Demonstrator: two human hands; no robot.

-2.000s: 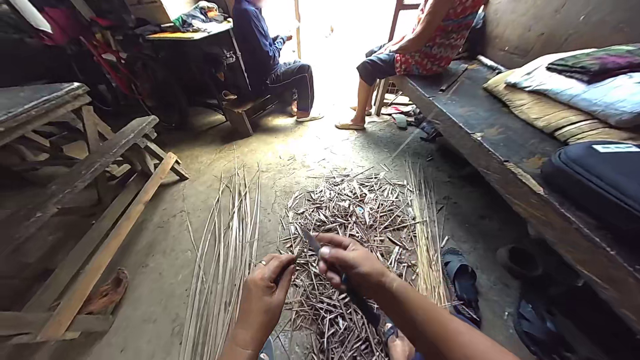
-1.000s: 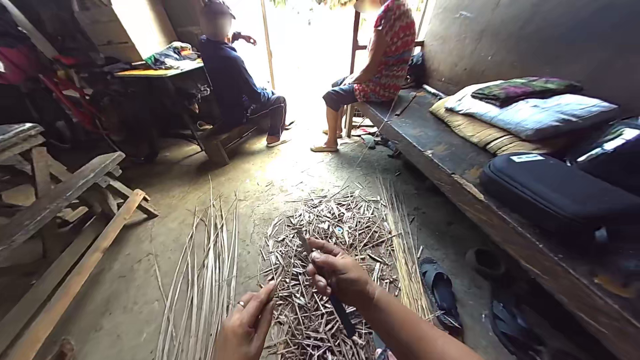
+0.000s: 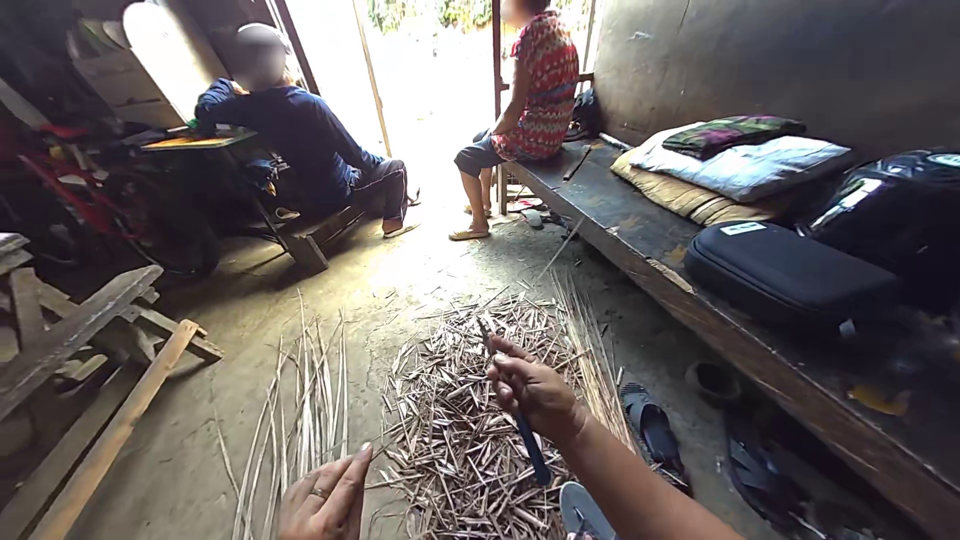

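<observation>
My right hand [image 3: 529, 382] is closed round a knife [image 3: 534, 450]; its dark handle points down toward me and its narrow blade points up and away. My left hand [image 3: 330, 495], with a ring on one finger, pinches a thin strip that runs off to the right and is hard to make out. A heap of short dry plant scraps [image 3: 465, 450] lies on the floor beneath and between my hands. Long dry stalks [image 3: 300, 405] lie to the left of the heap, and a bundle of thin pale strips [image 3: 592, 345] lies along its right side.
A long wooden bench [image 3: 660, 277] runs down the right, bearing pillows [image 3: 742, 165] and a black case [image 3: 787, 270]. Sandals [image 3: 652, 427] lie beneath its edge. One person [image 3: 540, 90] sits on it; another [image 3: 292, 150] sits at the back left. Wooden trestles [image 3: 82, 337] stand at left.
My hands, close together two seconds ago, are now apart, the left one lower and to the left. The person at the back left has raised an arm toward the head. The view has shifted.
</observation>
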